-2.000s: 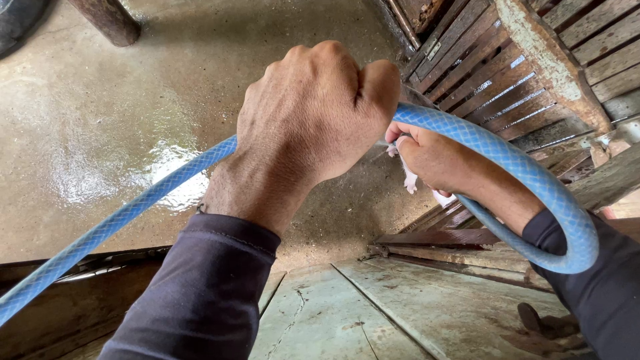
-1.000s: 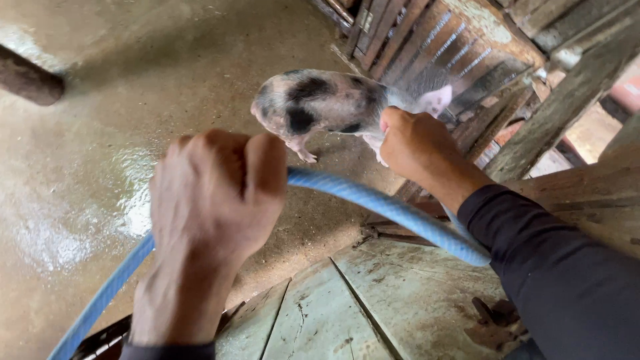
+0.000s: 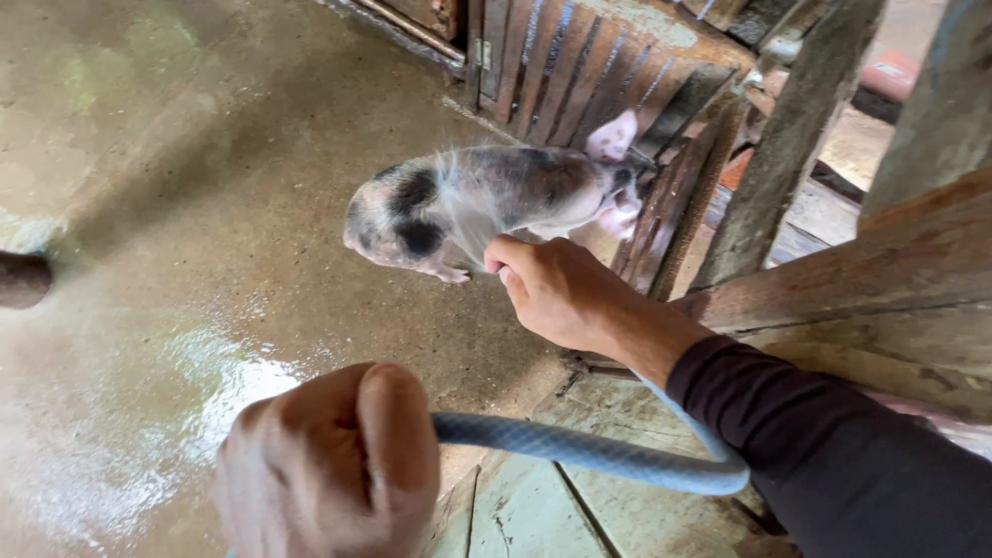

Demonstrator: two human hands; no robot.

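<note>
A blue braided hose (image 3: 589,457) runs from my left hand (image 3: 333,465), which is closed around it low in the view, and bends back beneath my right forearm. My right hand (image 3: 550,291) grips the hose near its end, though the fingers hide the end itself. Water fans out from there onto the back and side of a pink pig with black spots (image 3: 418,201). The pig stands on the wet concrete floor, its head by the slatted wooden gate at the right.
A slatted wooden gate (image 3: 573,66) and rough wooden beams (image 3: 798,147) bound the pen on the right. Pale green boards (image 3: 535,504) lie below my hands. A round post (image 3: 23,279) stands at the left edge of the wet floor (image 3: 194,155).
The pig, mostly hidden behind my hands two seconds ago, now shows whole. My left hand has moved lower in the view. Spray now spreads over the pig's back. The view has shifted.
</note>
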